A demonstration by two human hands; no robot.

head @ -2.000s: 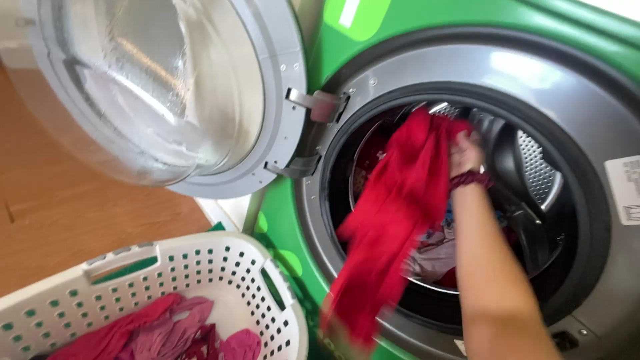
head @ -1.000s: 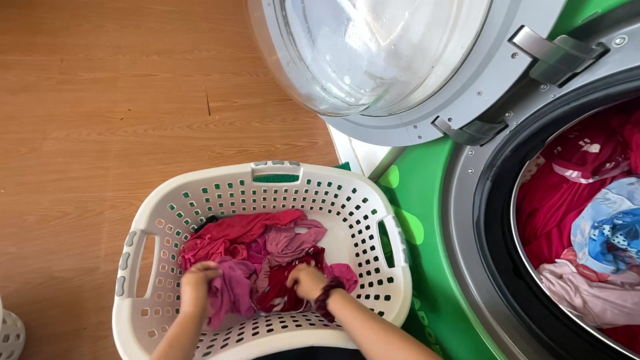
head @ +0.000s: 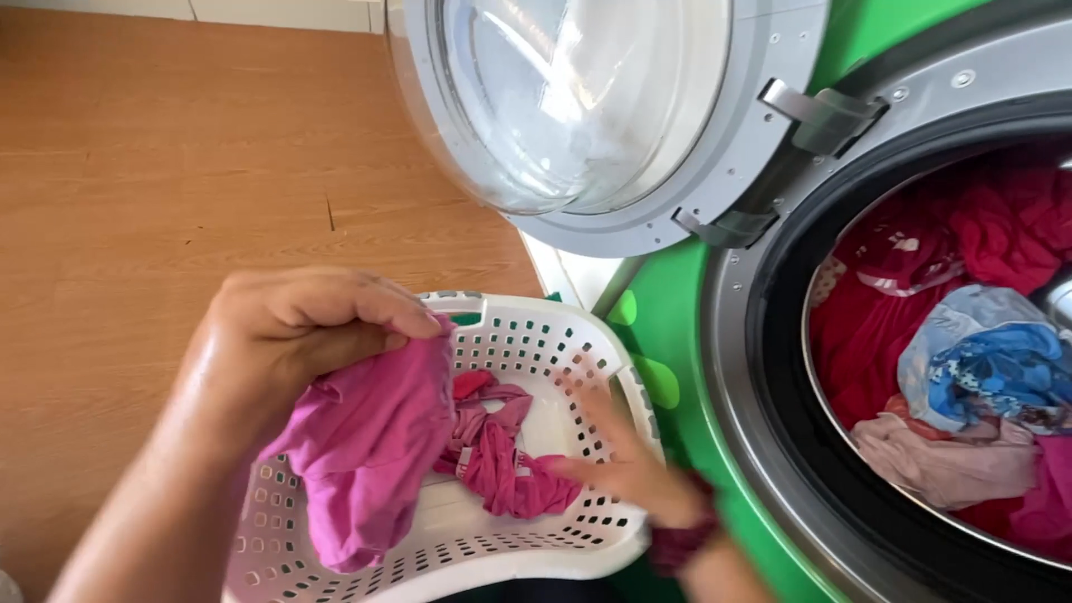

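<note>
My left hand (head: 322, 322) pinches a pink garment (head: 368, 452) by its upper edge, and the cloth hangs over the left part of the white plastic laundry basket (head: 578, 322). Blurred and with fingers spread, my right hand (head: 624, 456) is over the basket's right side, holding nothing; a dark red scrunchie (head: 682, 523) circles its wrist. Below, between the hands, crumpled pink and red clothes (head: 498, 469) lie in the basket. To the right, the washing machine drum holds red garments (head: 871, 335), a blue patterned garment (head: 988, 360) and a pale pink one (head: 946, 461).
The round glass door (head: 578, 100) of the green front-loading washing machine (head: 678, 335) stands open above the basket, joined by metal hinges (head: 825, 117). Wood-look floor (head: 167, 167) extends to the left. The machine's dark rubber gasket (head: 775, 327) rims the opening.
The red cloth held at the drum two seconds ago has left my hand. My left hand has raised the pink garment out of the basket, and my right hand has let go of the clothes there.
</note>
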